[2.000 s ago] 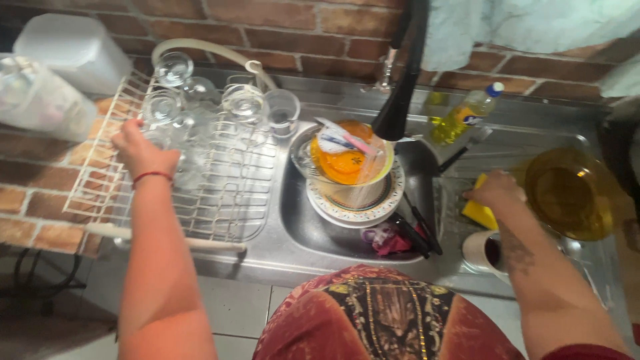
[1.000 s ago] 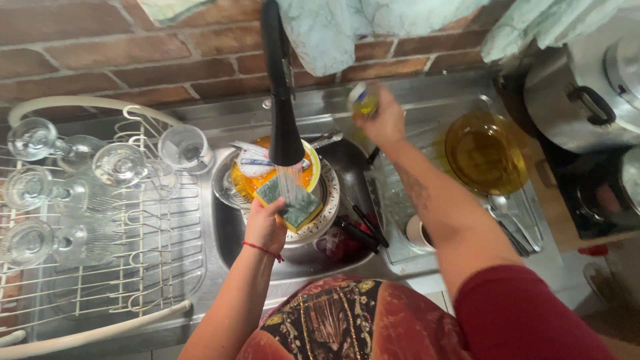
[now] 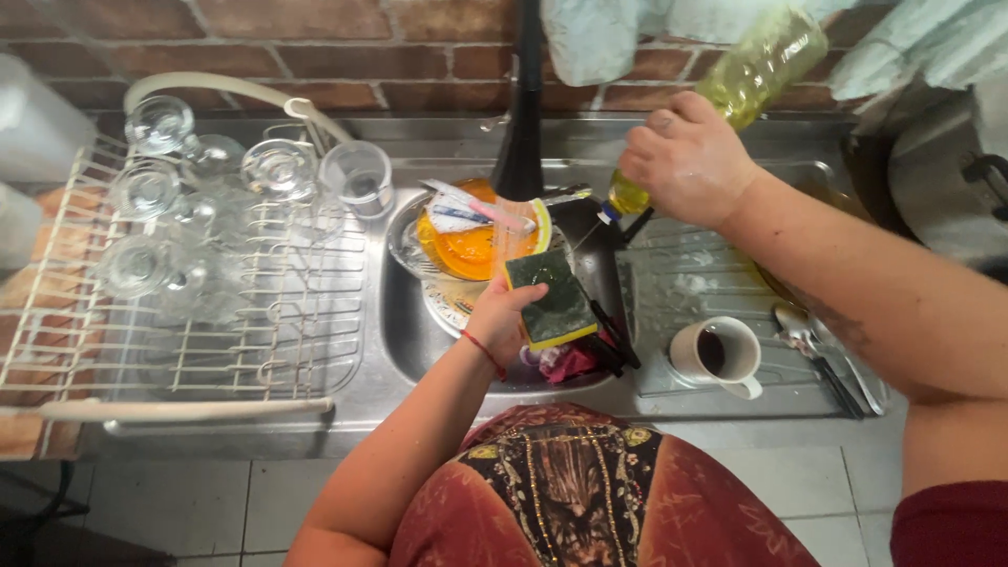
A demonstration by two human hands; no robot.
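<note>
My left hand holds a green and yellow scouring sponge, green side up, over the sink basin. My right hand grips a tilted clear bottle of yellow liquid, its blue cap low and toward the sponge, with a thin stream running down from it. Beneath the black faucet, whose water is running, an orange dish with utensils on it rests over a patterned plate. Black handles and a dark pink item lie beside them in the basin.
On the left stands a white wire dish rack with several upturned stemmed glasses and a clear plastic cup. The right drainboard holds a white mug with dark liquid and some cutlery. A metal pot stands far right.
My left hand has gone from the glasses to the sink and now has the sponge, which my right hand held earlier. My right hand has taken the bottle and tipped it over the sponge.
</note>
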